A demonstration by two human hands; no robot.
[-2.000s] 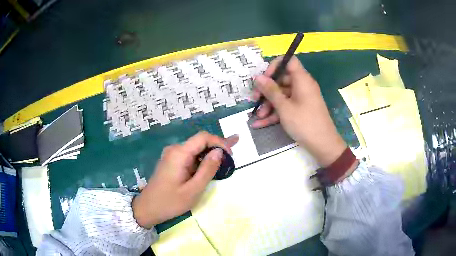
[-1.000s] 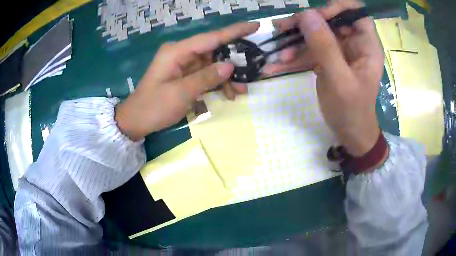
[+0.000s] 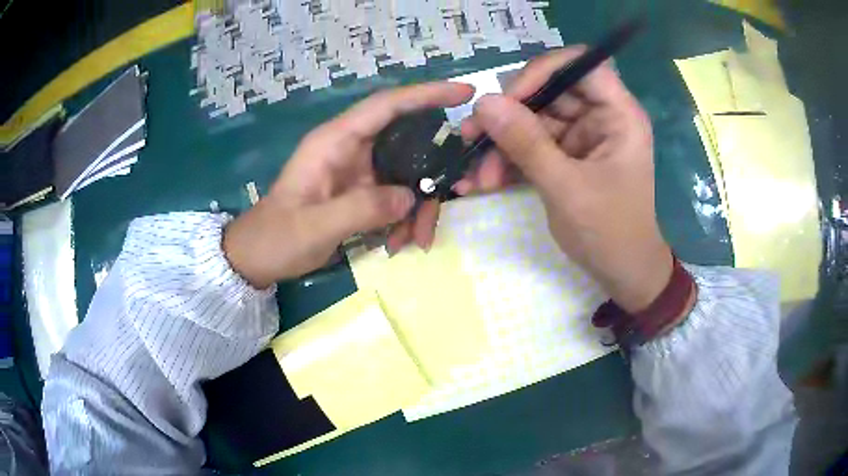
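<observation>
My left hand point(image 3: 325, 177) holds a round black module point(image 3: 409, 153) between thumb and fingers, above the work surface. A small white spot shows near its lower edge and a small pale piece at its upper right edge. My right hand point(image 3: 567, 149) holds black tweezers point(image 3: 581, 70) like a pen, tips down at the module's right side. The tips are partly hidden by the fingers, so I cannot tell whether they grip anything. Below the hands lie yellow release paper point(image 3: 349, 349), a small-label sheet with a fine grid point(image 3: 530, 288), and a notched black adhesive sheet point(image 3: 265, 409).
A grey-white die-cut sheet point(image 3: 372, 37) lies at the back. Grey sheets point(image 3: 107, 135) are stacked at left, beside a white strip point(image 3: 48, 279). Yellow papers point(image 3: 772, 186) lie at right. A white-backed sheet point(image 3: 488, 84) is partly hidden behind my right hand. Yellow tape point(image 3: 121, 60) borders the surface.
The module has come up off the white-backed sheet area and now shows a mostly plain dark face instead of the white cross-shaped piece. The tweezers moved from the sheet to the module's right side.
</observation>
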